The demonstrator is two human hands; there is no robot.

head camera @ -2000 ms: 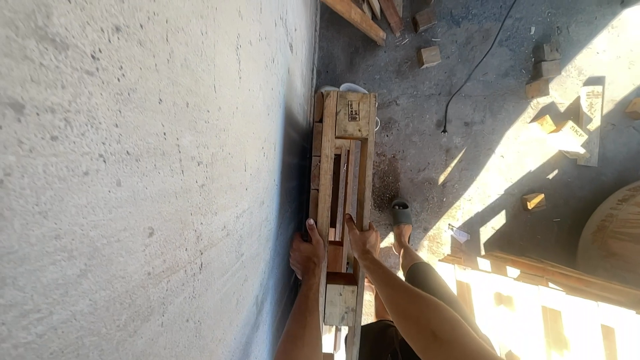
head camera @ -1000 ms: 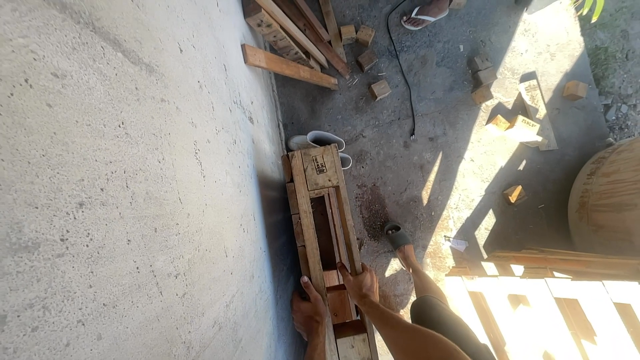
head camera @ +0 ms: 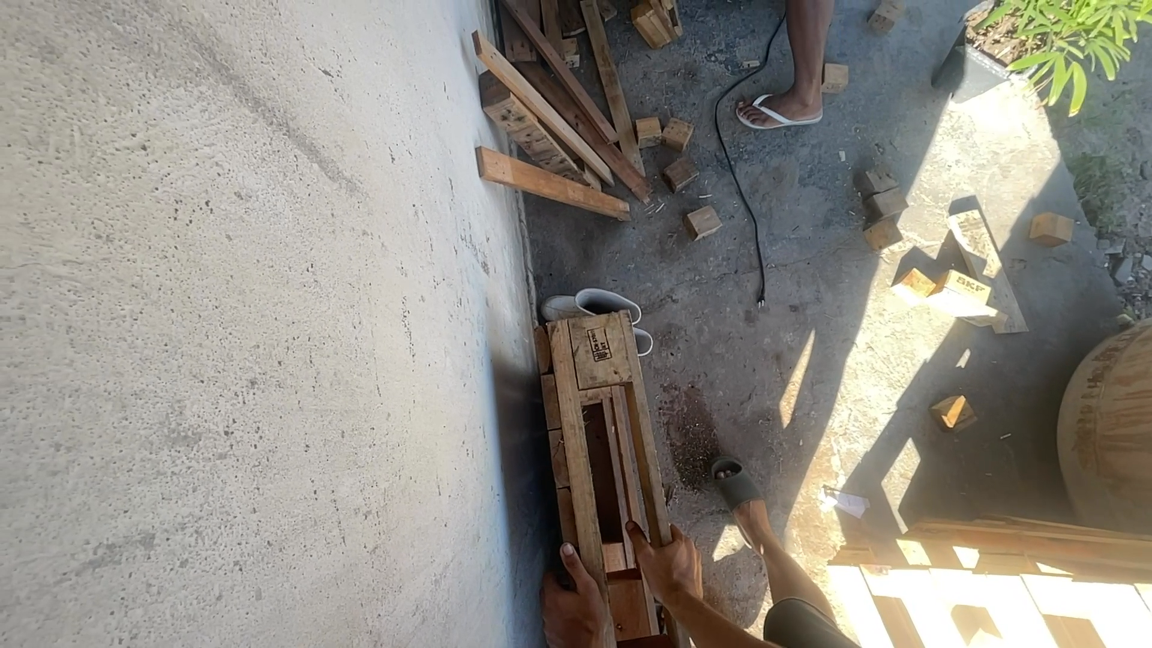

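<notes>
A wooden pallet [head camera: 601, 353] stands on edge beside the concrete wall, its narrow side facing up and its far block bearing a stamp. My left hand [head camera: 574, 598] grips the pallet's wall-side board, thumb on top, its fingers mostly hidden. Around the opposite board, my right hand [head camera: 667, 562] is closed, with the thumb toward the gap between the boards. Several more wooden boards [head camera: 556, 459] show between the pallet and the wall. Pale rubber boots [head camera: 607, 304] stand just past the pallet's far end.
Timber offcuts [head camera: 553, 184] lean on the wall beyond. Wood blocks [head camera: 702, 222] and a black cable [head camera: 740, 180] lie on the concrete floor. A person's foot in a white flip-flop [head camera: 781, 112] is at the top. A large round pot [head camera: 1111, 423], a potted plant [head camera: 1057, 45] and sunlit slats [head camera: 1008, 603] are at right.
The view has shifted, bringing the leaning timber and the other person's foot into sight. Both hands stay on the pallet.
</notes>
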